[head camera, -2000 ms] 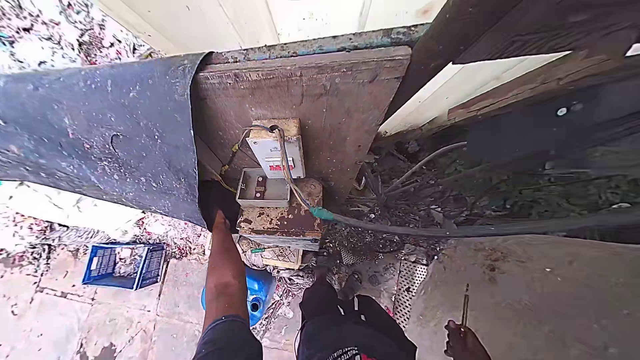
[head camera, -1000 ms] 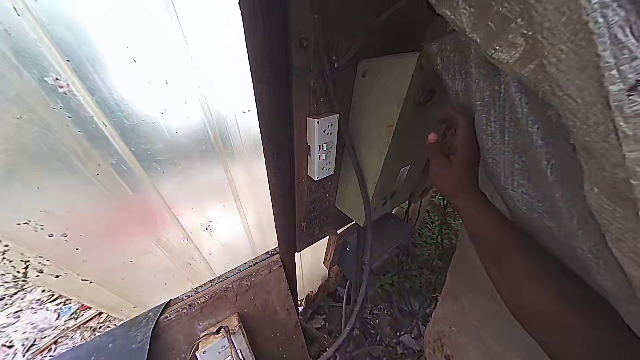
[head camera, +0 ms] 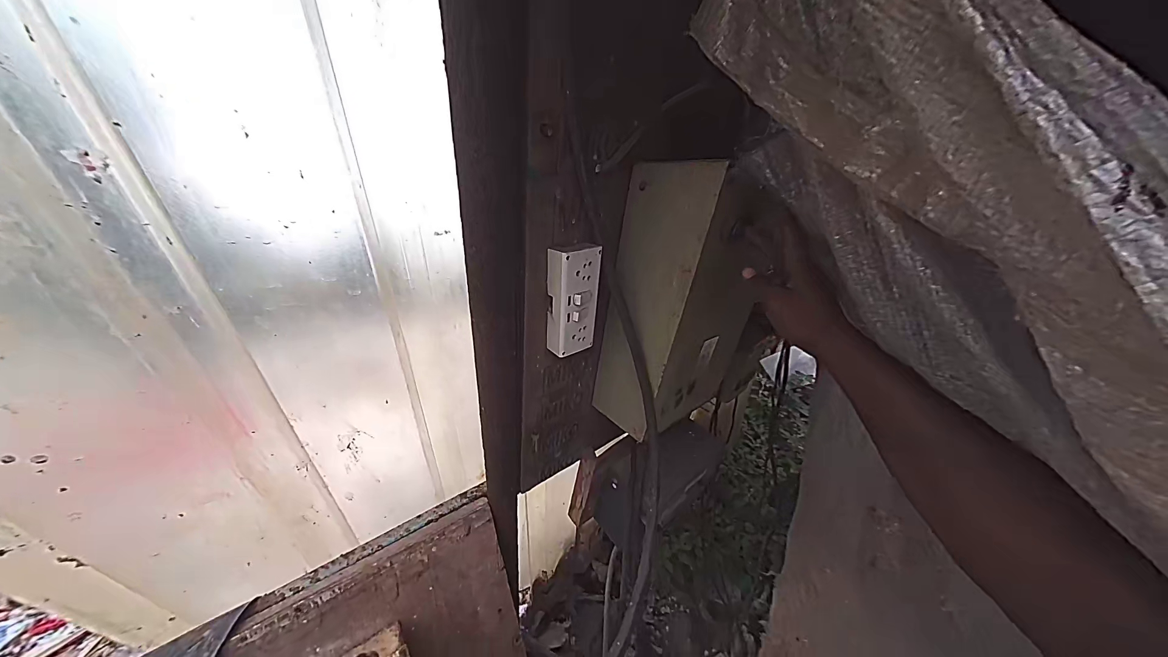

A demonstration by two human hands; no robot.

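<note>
My right hand reaches in from the right to the shadowed side face of a greenish metal electrical box. Its fingertips are at a dark round part on that face, and the thumb points left; whether the fingers grip the part is too dark to tell. Left of the box, a white socket and switch unit is fixed to a dark wooden board. A thick dark cable hangs down in front of the box. My left hand is out of view.
Corrugated metal sheeting fills the left side. A worn wooden panel leans at the bottom. Grey plastic sheeting hangs over my right forearm. Below the box are a dark case, thin wires and green plants.
The view has swung from the ground and crate to the wall boxes. My left hand, seen earlier at the black sheet, is out of view. My right hand has stayed by the metal box since a second ago.
</note>
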